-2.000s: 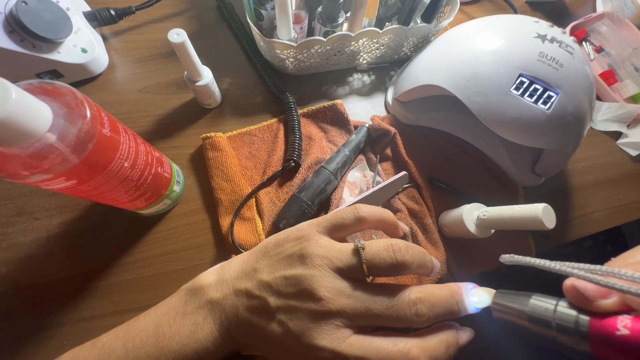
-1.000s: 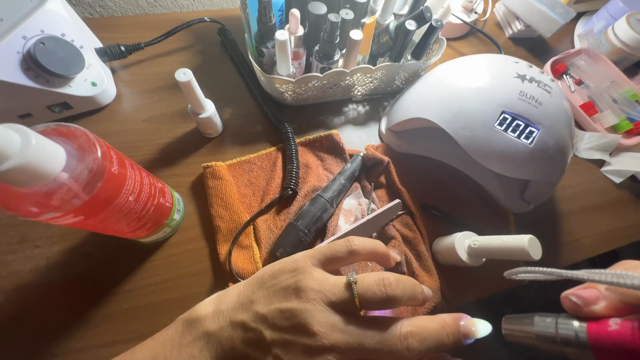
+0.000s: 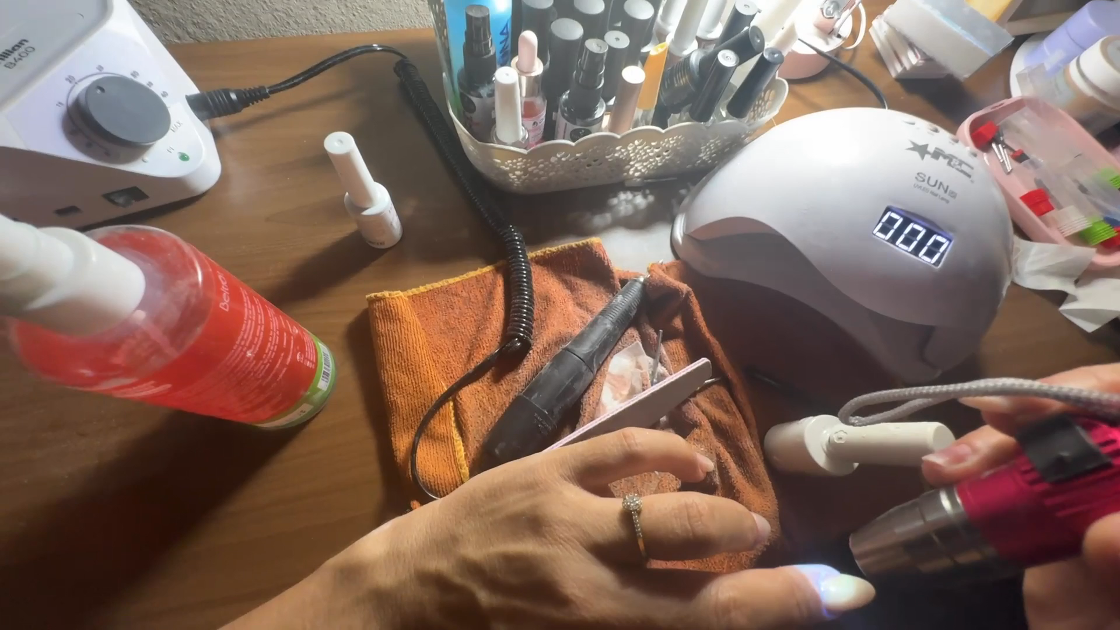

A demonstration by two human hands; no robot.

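My left hand [image 3: 560, 534] rests palm down, fingers spread, on the lower edge of an orange cloth [image 3: 560, 306], a ring on one finger. One fingertip with a pale nail tip [image 3: 844, 592] is lit bluish. My right hand [image 3: 1059, 490], partly cut off at the right edge, holds a pink and silver handheld torch [image 3: 989, 516] with a grey cord loop [image 3: 945, 394]; its metal end is just above that nail, apart from it. A black nail drill handpiece [image 3: 569, 372] and a nail file [image 3: 639, 407] lie on the cloth. An open white polish bottle [image 3: 805, 444] lies beside a white-handled cap [image 3: 892, 444].
A white nail lamp [image 3: 849, 236] stands behind the torch. Left are a red spray bottle [image 3: 201, 324], a small white polish bottle [image 3: 372, 210] and a drill control unit [image 3: 96, 114]. A white basket [image 3: 604, 162] of bottles and a pink tray [image 3: 1006, 201] stand behind.
The torch's end, at the lit nail two seconds ago, has moved off it. The view has shifted somewhat.
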